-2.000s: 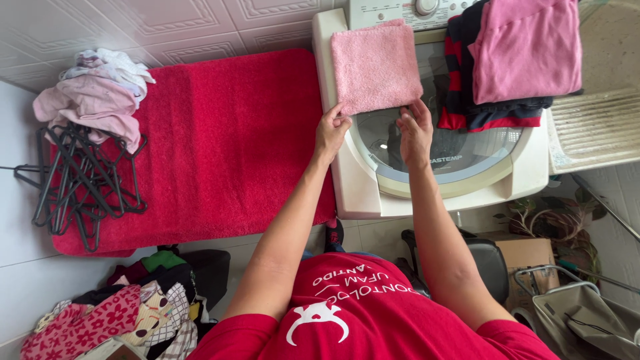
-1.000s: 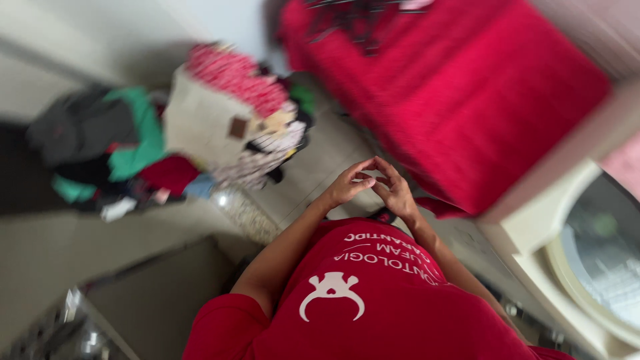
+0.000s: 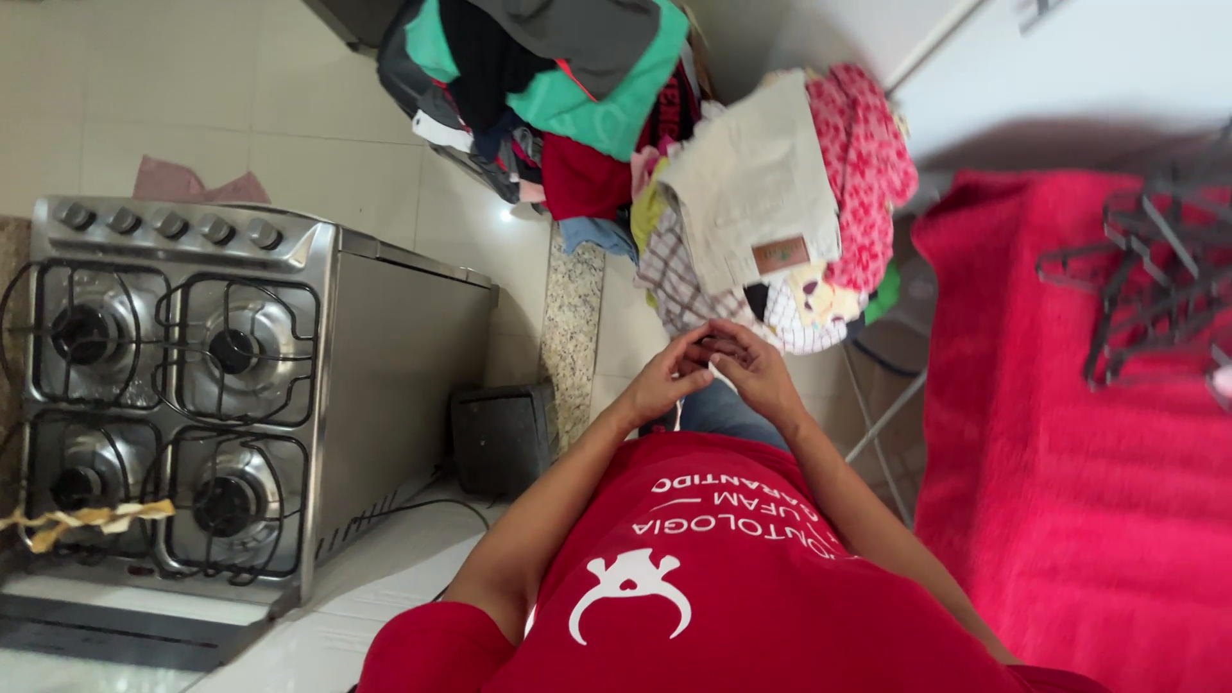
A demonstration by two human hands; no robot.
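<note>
My left hand (image 3: 666, 377) and my right hand (image 3: 756, 371) meet at the fingertips in front of my red T-shirt, fingers bent and partly overlapping. Neither one shows any cloth or other object in it. Just beyond them lies a heap of clothes with folded beige trousers (image 3: 760, 188) on top, a pink flower-patterned cloth (image 3: 861, 173) at its right and a checked cloth (image 3: 679, 265) at its lower left. A second heap, with a green garment (image 3: 597, 115) and a dark grey garment (image 3: 577, 37), stands to the left of it.
A steel gas stove (image 3: 183, 385) is on the left, with a black bin (image 3: 502, 438) beside it. At right, a red towel (image 3: 1039, 462) covers a surface that bears black hangers (image 3: 1155, 269). Thin metal legs (image 3: 890, 414) stand near its left edge.
Two seconds ago both hands held a pink cloth over the washing machine; now they are together without it. The view has swung far left, to the clothes heaps and stove.
</note>
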